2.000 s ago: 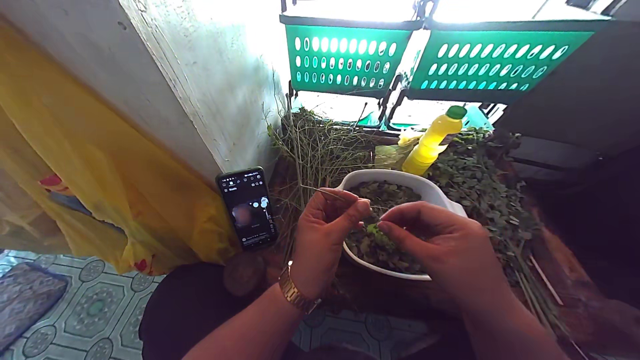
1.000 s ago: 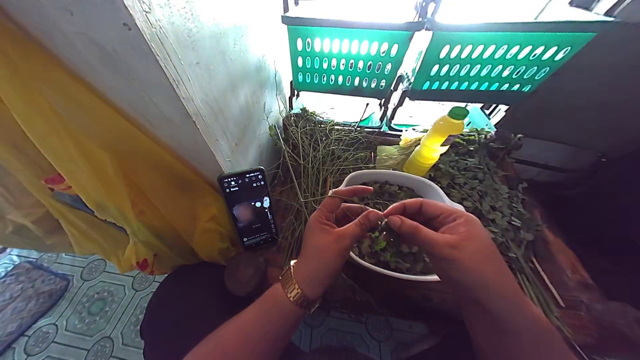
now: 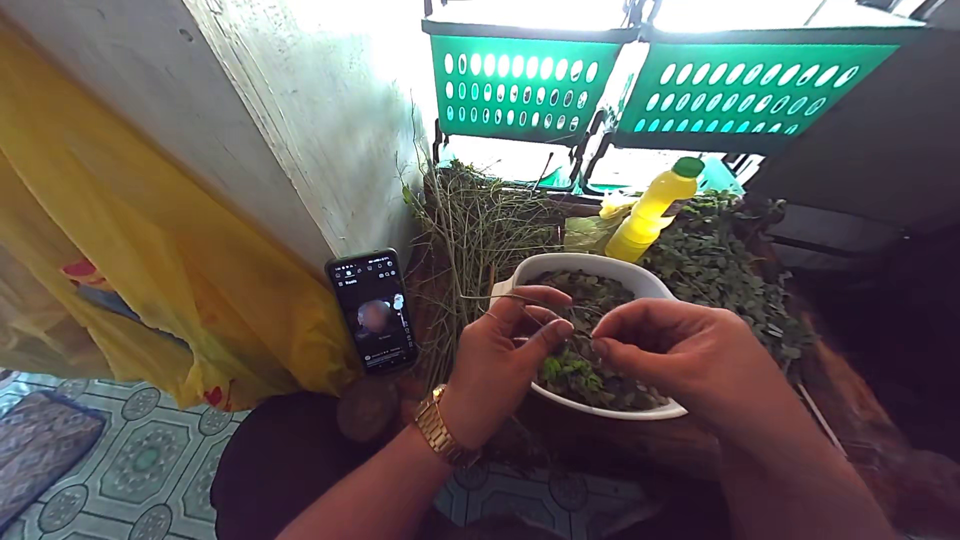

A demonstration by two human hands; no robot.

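My left hand, with a gold watch on the wrist, pinches a thin green stem over the white plastic basin. To its right is my right hand, thumb and forefinger close together above the basin; whether anything lies between them cannot be made out. Small picked leaves fill the bottom of the basin, with a brighter green sprig below the hands. Bare thin stems are heaped left of and behind the basin. Leafy stalks are piled at the right.
A yellow bottle with a green cap leans behind the basin. A smartphone stands left of the stems, beside the wall and a yellow curtain. Green perforated baskets are at the back. Patterned flooring shows below.
My hands were together at the fingertips a second ago and are now a little apart. The bright green sprig shows more plainly in the basin now.
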